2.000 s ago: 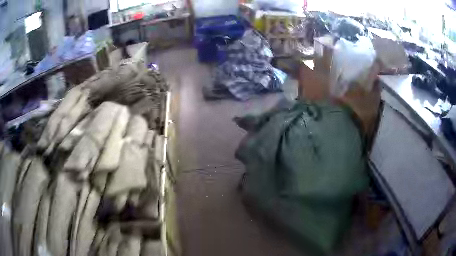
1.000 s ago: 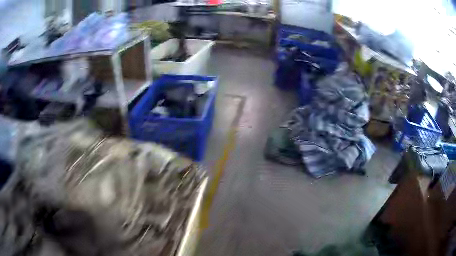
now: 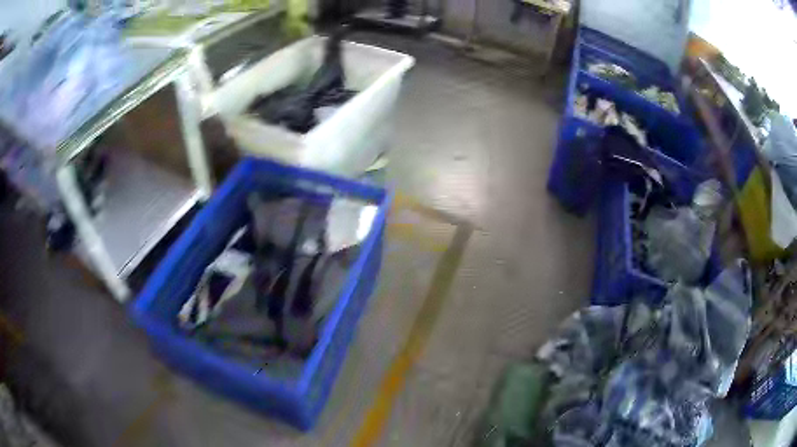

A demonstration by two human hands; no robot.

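Neither of my hands is in the picture. Nearest in front is a blue crate [image 3: 306, 393] on the floor, left of centre, holding crumpled grey, dark and white fabric [image 3: 284, 262]. Behind it stands a white tub [image 3: 371, 109] with dark fabric inside. At the lower right lies a heap of grey-blue striped material [image 3: 651, 371], partly cut off by the bottom edge. The picture is blurred by motion.
More blue crates [image 3: 568, 166] with fabric stand along the right. A white-framed table [image 3: 197, 131] with a lower shelf is at the left. A green bundle [image 3: 517, 402] lies beside the heap. A yellow line [image 3: 393, 384] runs along the grey floor.
The view has moved forward past the grey-brown fabric piles and the large green bag, which have gone out of view. The blue crate and white tub are nearer; the striped heap is lower right.
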